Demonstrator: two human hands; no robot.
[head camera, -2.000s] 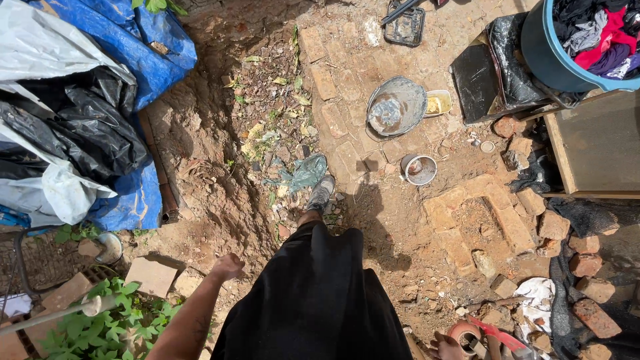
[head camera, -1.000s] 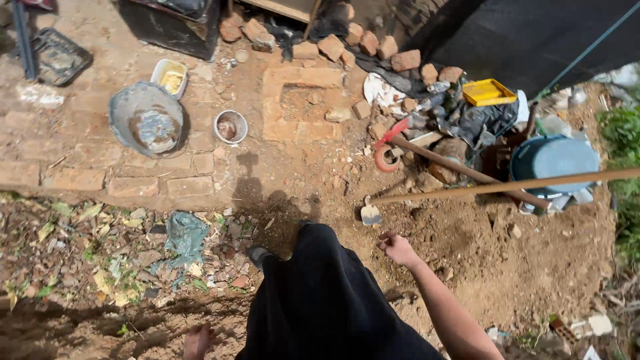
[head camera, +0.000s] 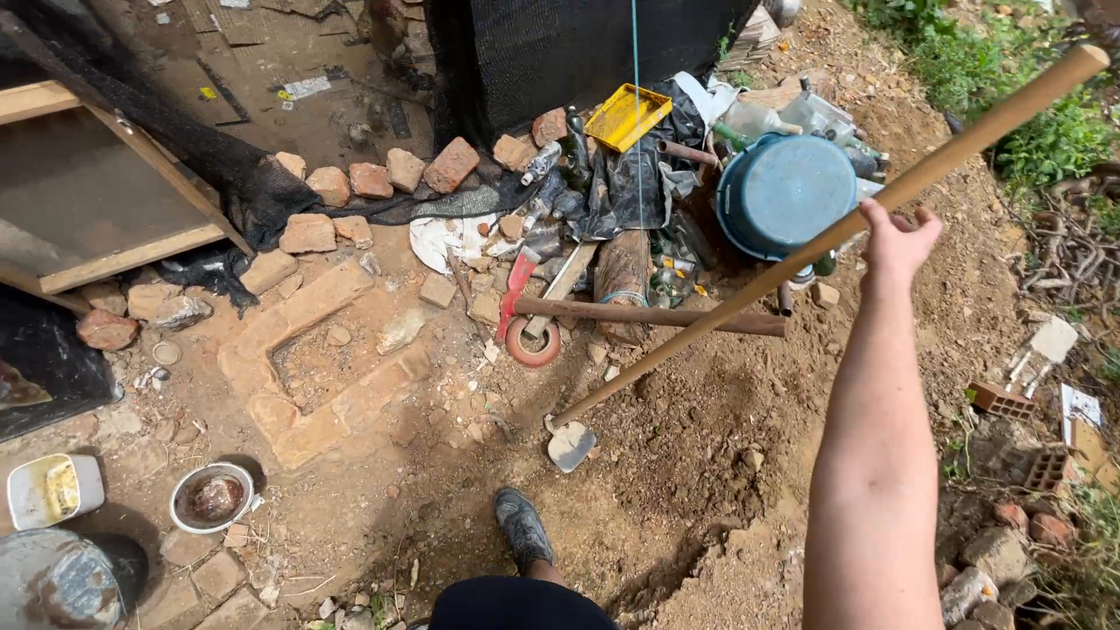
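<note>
My right hand (head camera: 899, 236) reaches out at the right, its fingers partly apart and touching the long wooden handle of a hoe (head camera: 700, 328). Whether the fingers close round the handle cannot be told. The hoe leans diagonally, and its small metal blade (head camera: 572, 446) rests on the soil ahead of my shoe (head camera: 523, 528). Behind the handle lies a pickaxe with a red head (head camera: 520, 293) and a brown wooden shaft (head camera: 647, 314), beside a small red-rimmed wheel (head camera: 533, 343). My left hand is out of view.
A blue plastic tub (head camera: 787, 197) sits upside down among bottles. Nearby are a yellow tray (head camera: 628, 117), a log (head camera: 622, 284) and a row of broken bricks (head camera: 371, 180). A brick frame (head camera: 293, 420) is set in the ground; a white bowl (head camera: 212, 497) and a bucket (head camera: 57, 582) stand at lower left.
The view has turned right. My right hand, below the hoe handle a second ago, now touches its upper part. My left hand, seen at the bottom edge then, has gone out of view.
</note>
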